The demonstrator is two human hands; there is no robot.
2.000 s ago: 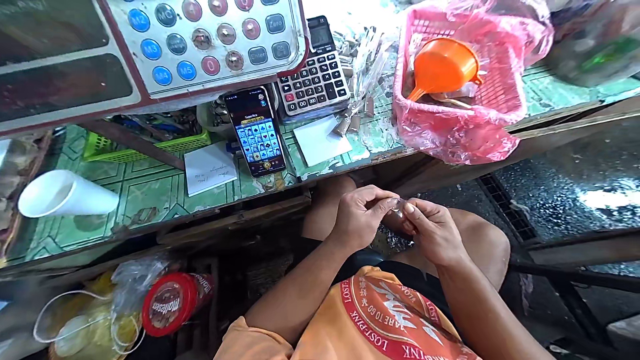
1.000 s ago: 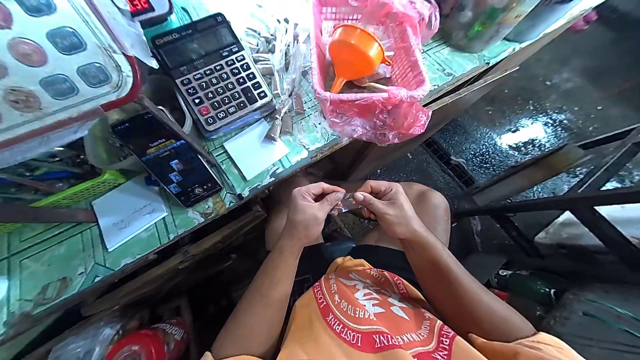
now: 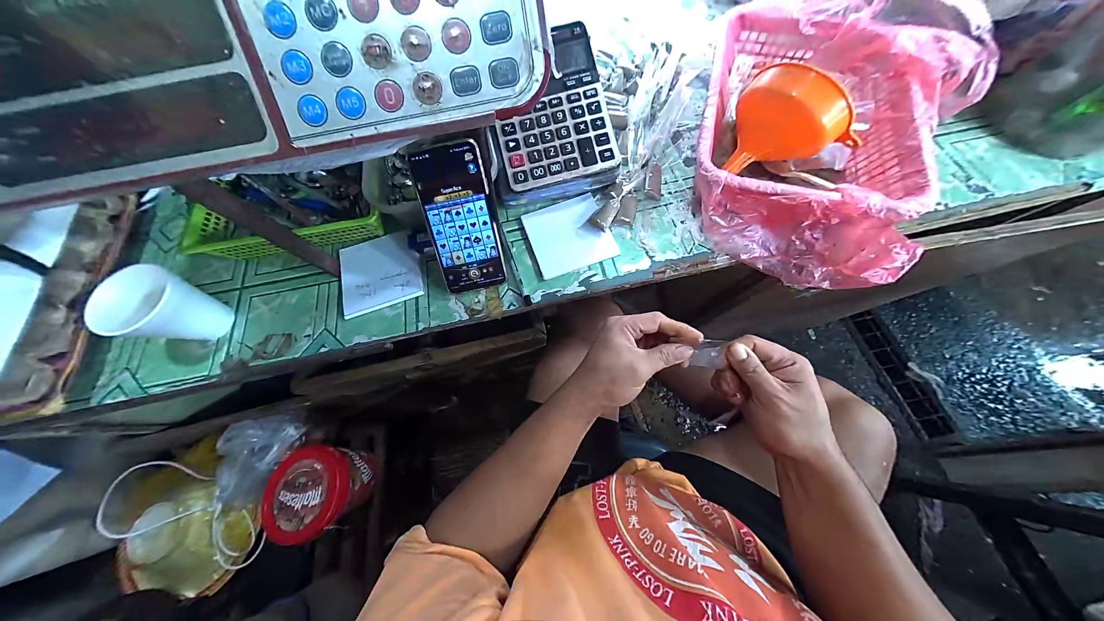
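Note:
Between my hands, over my lap, is a small clear plastic bag (image 3: 709, 354). My left hand (image 3: 636, 358) pinches one end between thumb and fingers. The other end is gripped by my right hand (image 3: 772, 392), its thumb on top and its fingers curled beneath. Whether anything is inside the plastic cannot be told. Above my hands on the green table, small filled plastic packets (image 3: 634, 194) lie beside a calculator (image 3: 556, 138). To their right, a pink plastic basket (image 3: 918, 164), partly covered with pink plastic film, holds an orange funnel (image 3: 793, 112).
A weighing scale (image 3: 414, 60) overhangs the table. Near the edge are a lit phone (image 3: 457, 216), paper slips (image 3: 569, 235), a white cup (image 3: 159, 304) and a green basket (image 3: 259, 241). A red-lidded jar (image 3: 302, 496) stands below at left. Wet floor shows at right.
Both hands stay close together with the clear plastic between them. The view swings to the right and back. Nothing on the table has plainly moved.

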